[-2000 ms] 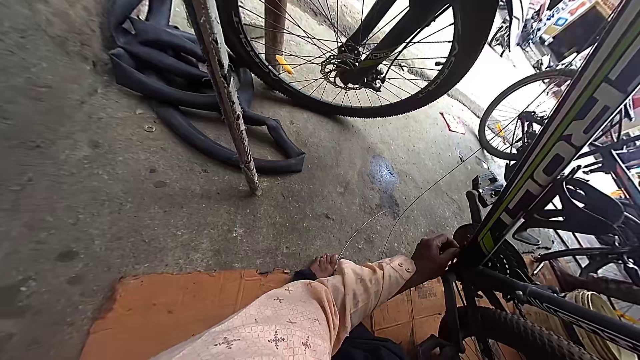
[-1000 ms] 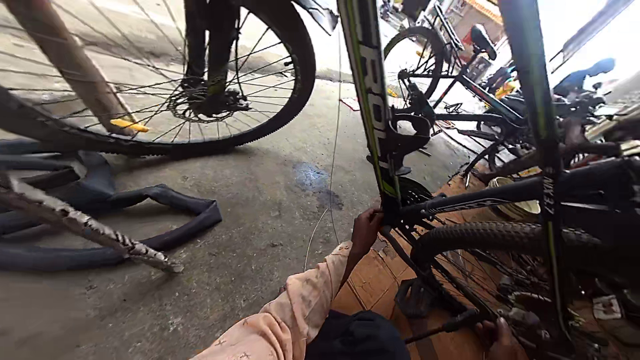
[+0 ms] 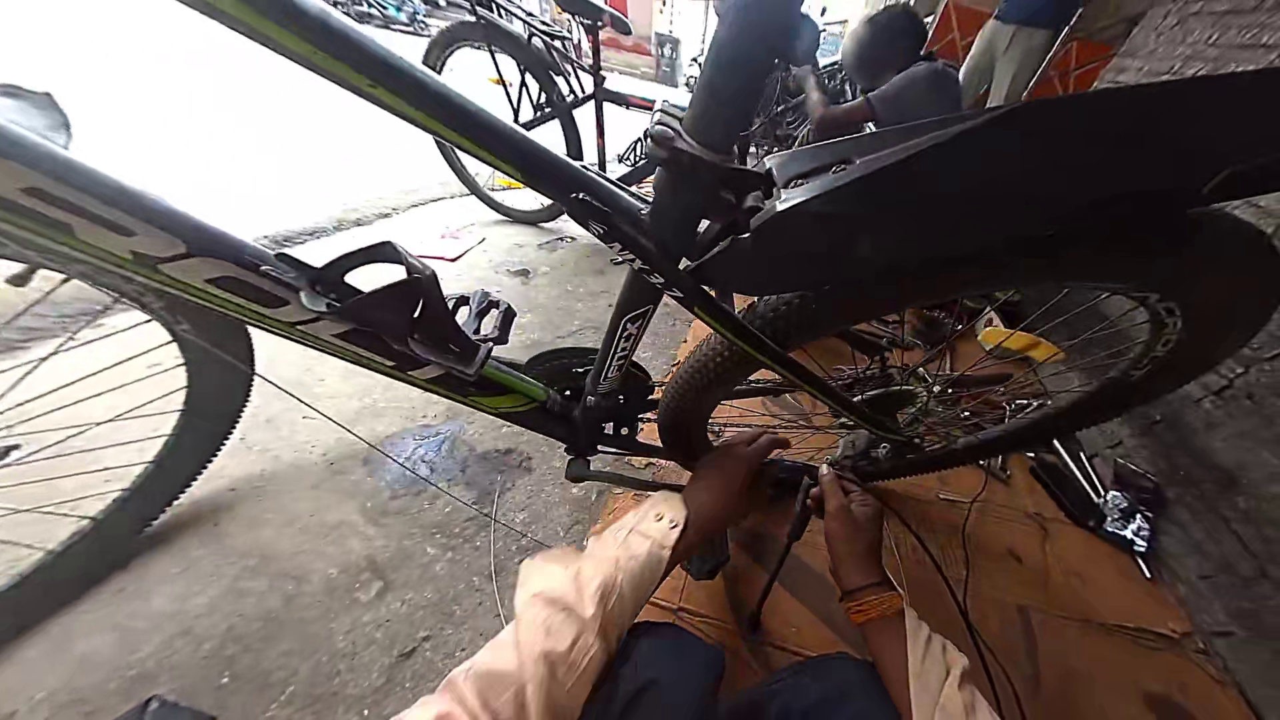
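A black and green bicycle frame (image 3: 380,90) stands across the view. My left hand (image 3: 735,475) reaches to the lower rear part of the frame, beside the rear tyre (image 3: 715,385); its fingers are bent and partly hidden, so its hold cannot be told. Close to its right, my right hand (image 3: 848,520) has thumb and fingertips pinched together at the chainstay, near the rear hub; what lies between them is too small to tell. Below the hands a kickstand (image 3: 783,565) slants down. A thin black cable (image 3: 945,580) curves down past my right wrist.
Flattened cardboard (image 3: 1070,600) lies under the rear wheel, with tools in a black pouch (image 3: 1110,500) at the right. The front wheel (image 3: 200,400) is at the left, a bottle cage (image 3: 400,310) on the down tube. Another bicycle (image 3: 510,110) and a crouching person (image 3: 900,75) are behind.
The view has swung right toward the rear wheel. My left hand has left the bottom of the down tube and is now near my right hand by the rear wheel.
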